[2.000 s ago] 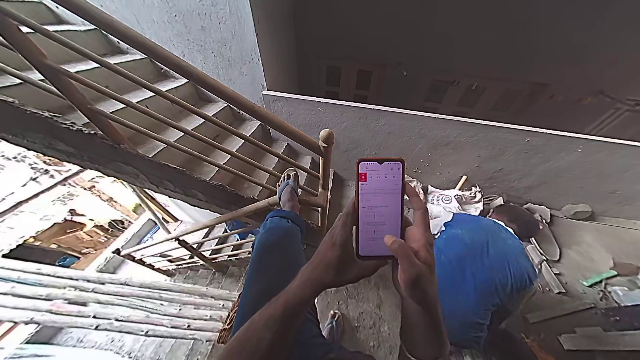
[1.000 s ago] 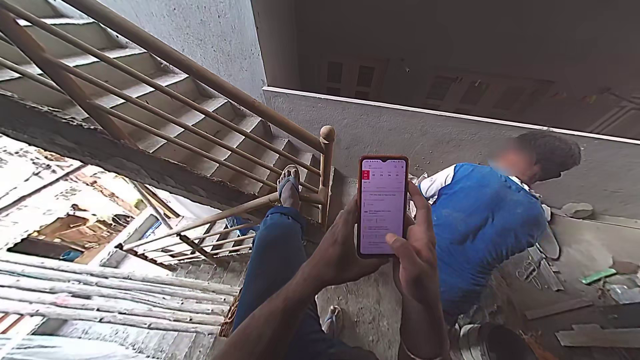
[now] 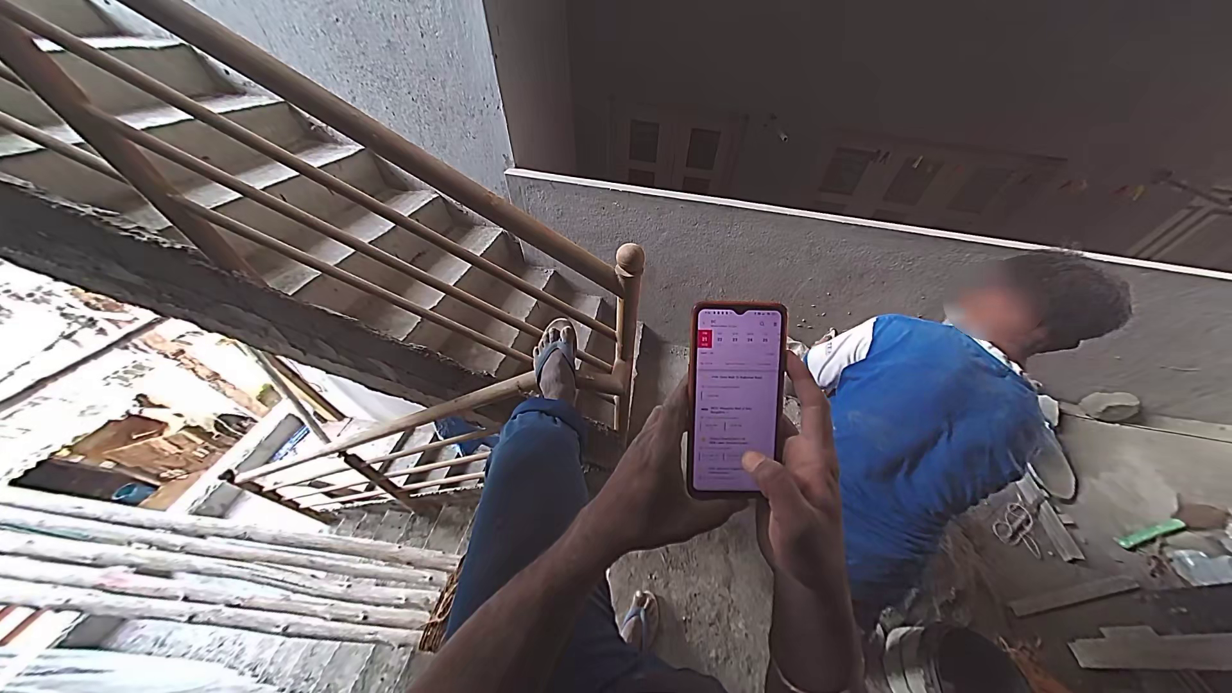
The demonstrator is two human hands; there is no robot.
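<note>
A smartphone (image 3: 736,399) in a reddish case is held upright at the middle of the view, its lit screen facing me. My left hand (image 3: 650,481) grips its left side and lower edge. Around its right side is my right hand (image 3: 804,462), fingers behind the edge and thumb on the lower right of the screen. The screen shows a list and a row of dates with one red box. Beneath my forearms are my legs in blue jeans (image 3: 529,491), one sandalled foot (image 3: 556,361) resting on the stair railing.
A co-worker in a blue and white shirt (image 3: 924,443) bends close on the right. Concrete stairs (image 3: 375,221) with a metal railing (image 3: 385,144) rise at the left. Wooden poles (image 3: 212,568) lie at lower left. Wood scraps (image 3: 1073,595), a stone (image 3: 1110,405) and a bucket (image 3: 962,664) are at right.
The co-worker, bent low two seconds ago, has risen somewhat, with the head now farther right and up. My hands keep their hold on the smartphone, and its list has scrolled.
</note>
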